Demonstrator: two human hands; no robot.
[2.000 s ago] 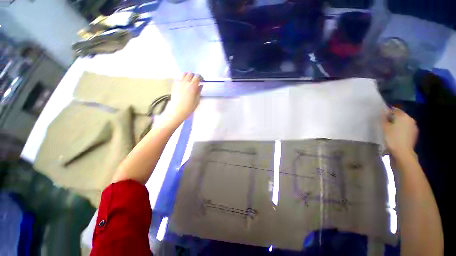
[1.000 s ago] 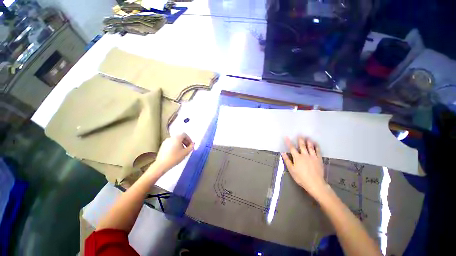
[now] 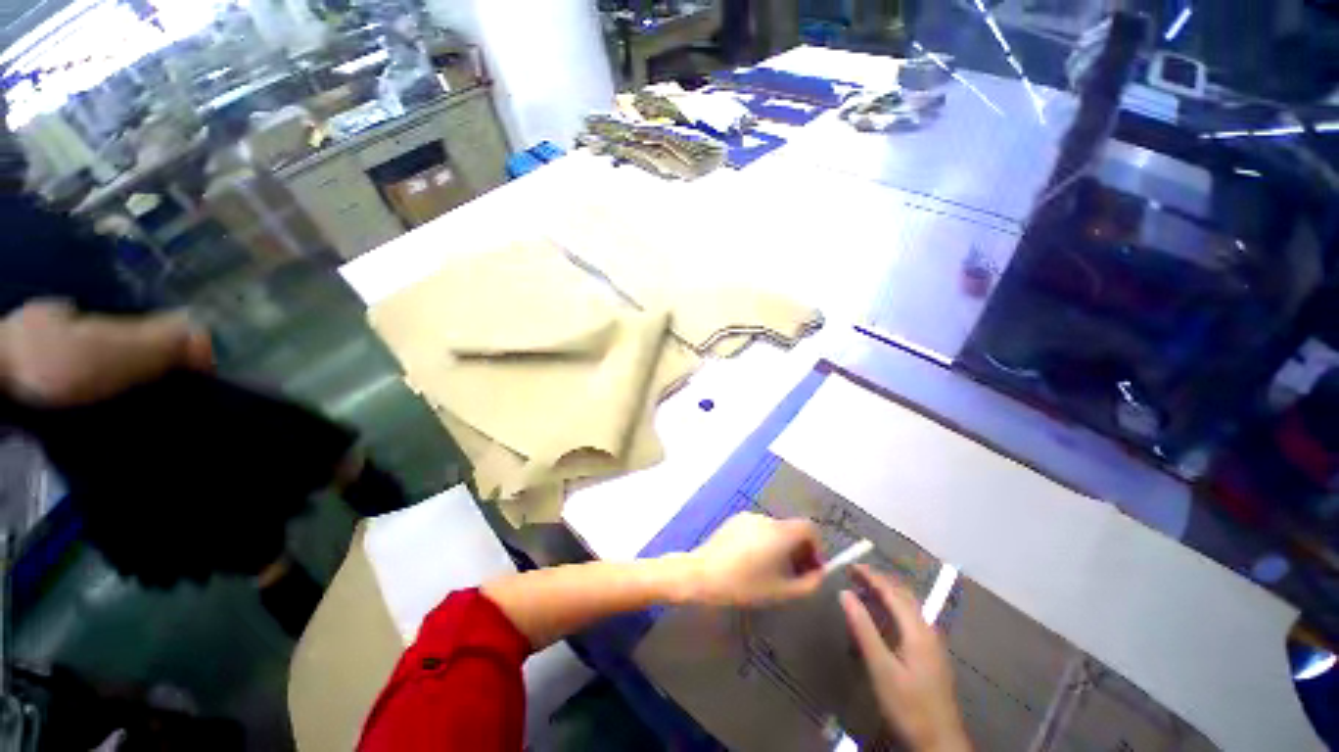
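Note:
A grey-brown fabric panel (image 3: 720,661) lies under the glossy clear template (image 3: 709,507), with dark pocket-like outlines over it. A matte white strip (image 3: 1057,536) lies along the panel's far side. My left hand (image 3: 752,561) is above the template and pinches a short, thin white stick, perhaps a marking pen (image 3: 847,557). My right hand (image 3: 908,654) is just right of the stick's tip, thumb and fingers curled towards it. Whether it holds something small cannot be seen.
Loose khaki panels (image 3: 514,331) lie on the white table (image 3: 617,221) to the left, near a small dark spot. More cloth stacks (image 3: 657,144) lie further back. Cloth pieces (image 3: 331,646) are at lower left. A person in dark clothing (image 3: 176,456) stands at far left.
The view has turned left, showing more workshop and the person. My left hand has moved from the white table's edge over the template. My right hand has lifted off the sheet towards it.

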